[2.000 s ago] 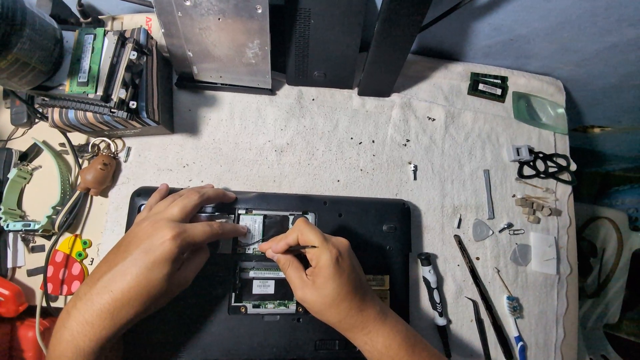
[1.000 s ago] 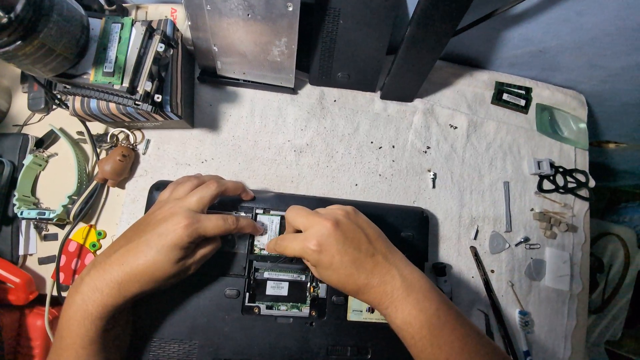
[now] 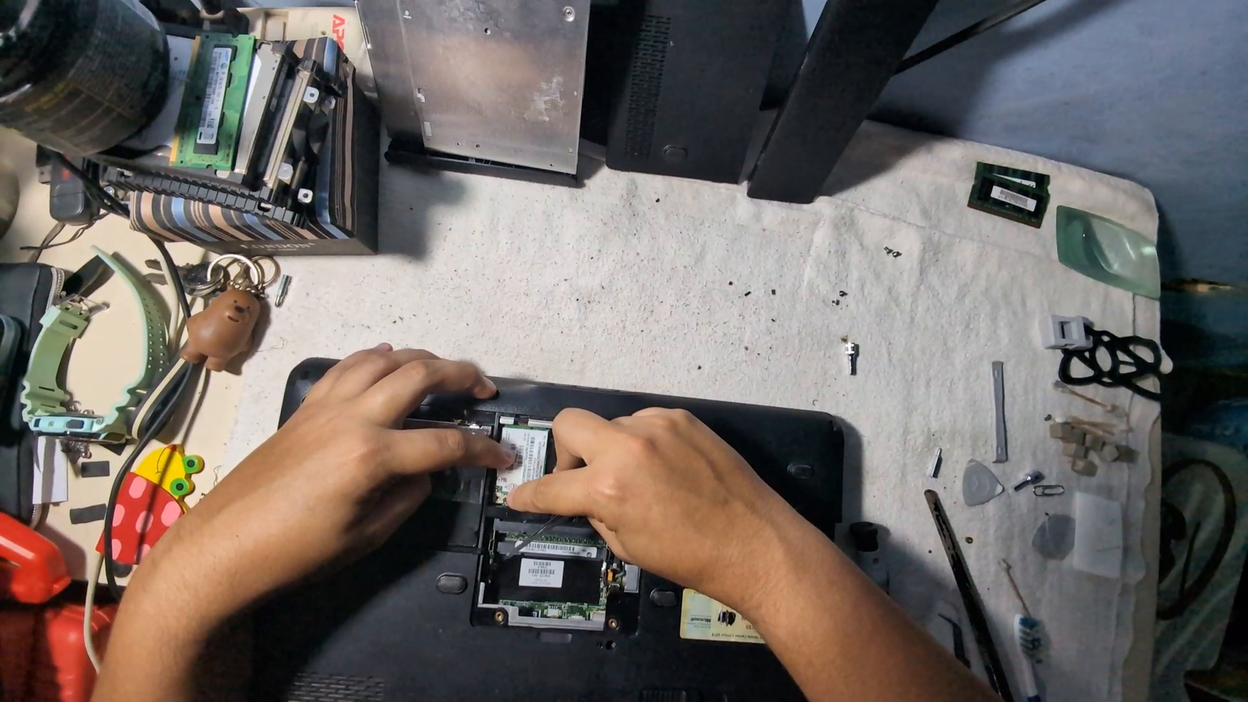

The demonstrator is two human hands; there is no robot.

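Observation:
A black laptop base (image 3: pixel 390 595) lies underside up, with an uncovered bay at its middle. In the bay's upper part is a small card with a white label (image 3: pixel 526 455), perhaps a wireless card. My left hand (image 3: pixel 375 453) rests on the base, its index fingertip on the card's left side. My right hand (image 3: pixel 634 478) reaches in from the right, thumb and index finger at the card's lower and right edges; whether they pinch anything is hidden. Below them the memory slot area holds a black sheet with a white label (image 3: pixel 541 572).
Green memory modules (image 3: pixel 1010 193) lie at the back right. A screw (image 3: pixel 851 357), black tweezers (image 3: pixel 965 595), guitar-pick-like pry tools (image 3: pixel 981 483) and a toothbrush (image 3: pixel 1028 643) lie on the right. A striped box (image 3: pixel 244 219), a bear keychain (image 3: pixel 222 330) and a green watch (image 3: pixel 58 361) sit left.
My right hand has turned over, with its back now upward, and its fingers have stayed near the labelled card. My left hand remains on the laptop's upper left.

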